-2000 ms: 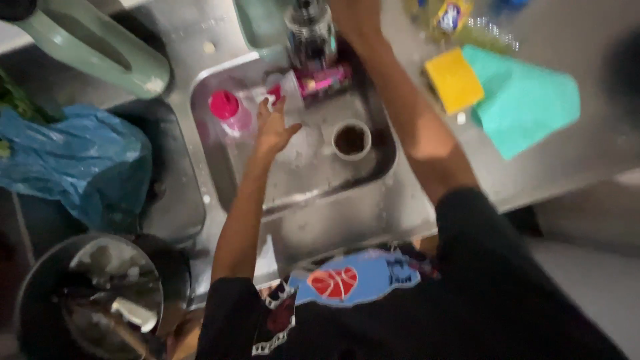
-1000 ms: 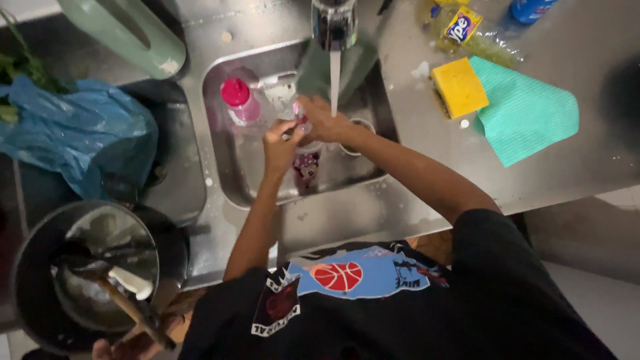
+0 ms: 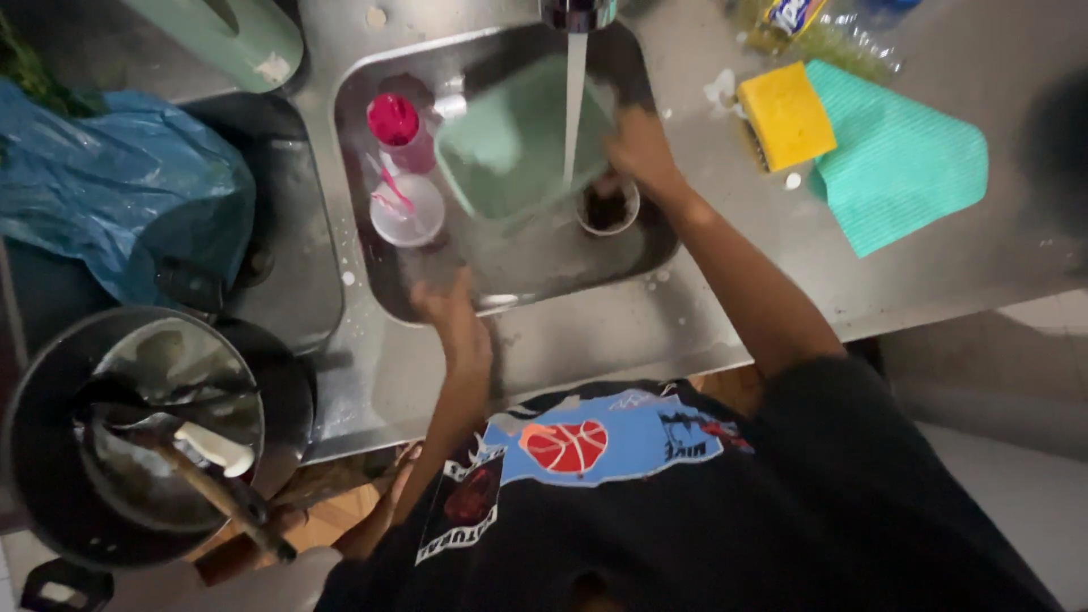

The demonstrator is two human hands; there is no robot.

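Water runs from the faucet (image 3: pixel 578 13) into the right basin of a steel sink (image 3: pixel 586 297). My right hand (image 3: pixel 637 153), blurred, is at the right edge of a pale green plastic container (image 3: pixel 510 144); whether it grips it I cannot tell. Just below that hand is a cup with dark contents (image 3: pixel 609 208). My left hand (image 3: pixel 450 306), also blurred, is over the basin's front left edge, below a white cup (image 3: pixel 408 212) with a pink strip in or on it. A clear bottle with a pink cap (image 3: pixel 393 121) stands behind that cup.
On the right counter are a yellow sponge (image 3: pixel 786 115), a turquoise cloth (image 3: pixel 909 153) and a plastic detergent bottle (image 3: pixel 816 25). A blue plastic bag (image 3: pixel 127 187) lies over the left basin. Pots with utensils (image 3: pixel 136 425) stand at the front left; a green pitcher (image 3: pixel 221 42) is behind.
My hands were close together over the basin one second ago and are now apart, the left nearer the front left edge. The white cup with the pink strip now shows beside the pink-capped bottle.
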